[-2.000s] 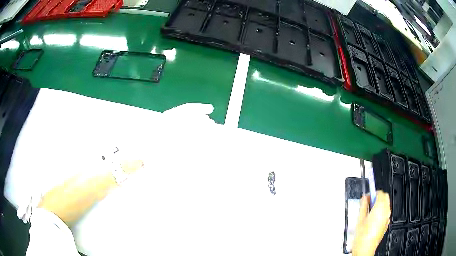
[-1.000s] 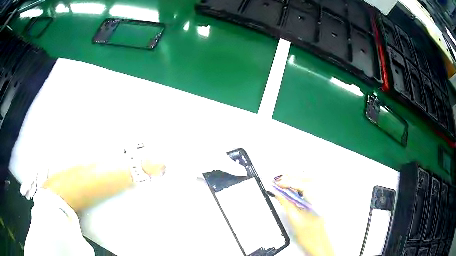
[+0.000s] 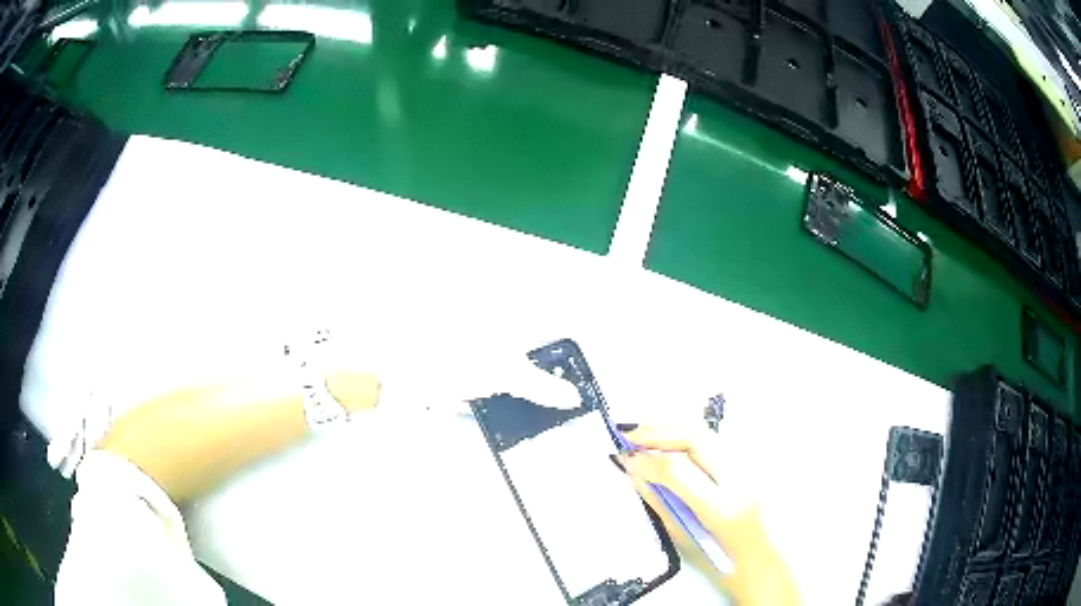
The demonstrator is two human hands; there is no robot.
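Note:
A black phone middle frame (image 3: 518, 424) stands out tilted against the white mat (image 3: 356, 260) in front of me. My left hand (image 3: 480, 369) wears a white glove that fades into the mat; its fingers cover part of the frame's solid camera end and hold it there. My right hand (image 3: 682, 474) is closed on a slim purple-blue tool (image 3: 691, 527), with its fingertips at the frame's right edge. The tool's tip is hard to tell there. A small cluster of dark parts (image 3: 715, 412) lies just beyond my right hand.
Another black frame (image 3: 915, 456) lies at the mat's right, beside a black tray stack (image 3: 1008, 497). Spaced frames lie on the green surface (image 3: 474, 142), one left (image 3: 190, 71) and one right (image 3: 818, 213). Large black trays (image 3: 759, 71) stand at the back.
My right hand came from the far right to the held frame, and its fingers are now at the frame's edge. The frames on the green surface shifted left. The left forearm barely moved.

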